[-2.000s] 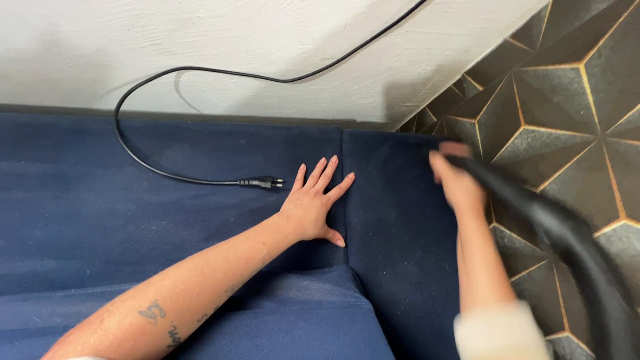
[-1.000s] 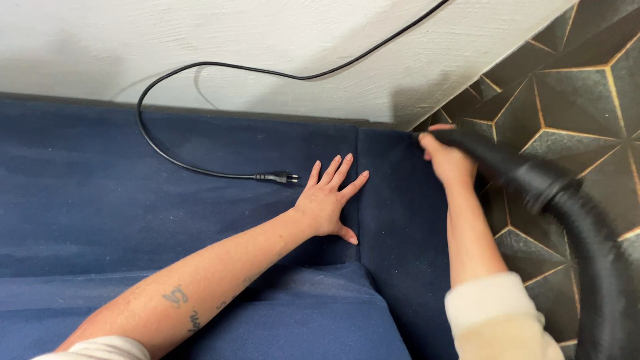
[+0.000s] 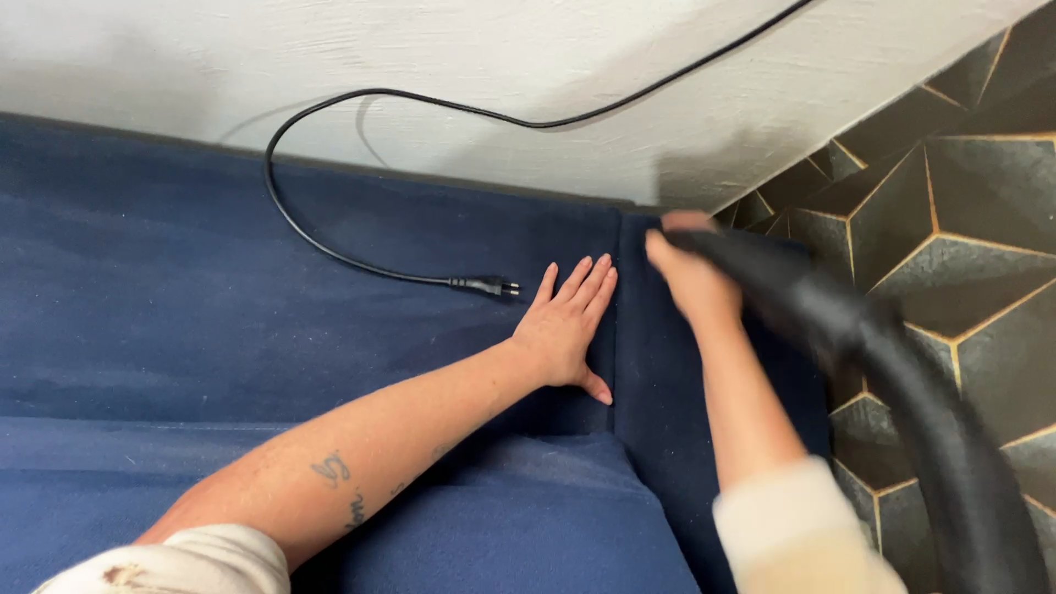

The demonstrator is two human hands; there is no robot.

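Observation:
My left hand (image 3: 569, 326) lies palm down on the blue fabric sofa (image 3: 206, 330), fingers apart, just left of the seam beside the end section. To its right, my right hand (image 3: 697, 272) grips the narrow end of a black vacuum cleaner hose (image 3: 899, 355), blurred by motion, over the top of the end section. The hose curves from my hand down the right side. Near my left fingertips rests the two-pin plug (image 3: 483, 285) of a black power cord (image 3: 379, 92), which loops on the sofa and runs up across the wall. The hose's tip is hidden.
A white textured wall (image 3: 511, 49) stands along the sofa's far edge. At the right, the floor (image 3: 990, 330) has dark geometric tiles with gold-coloured lines. A lighter blue cushion or cover (image 3: 511, 520) lies at the near side.
My right hand has moved left with the hose end, from the sofa's outer corner to nearer the seam. My left hand stays flat by the seam, its fingers closer together than before.

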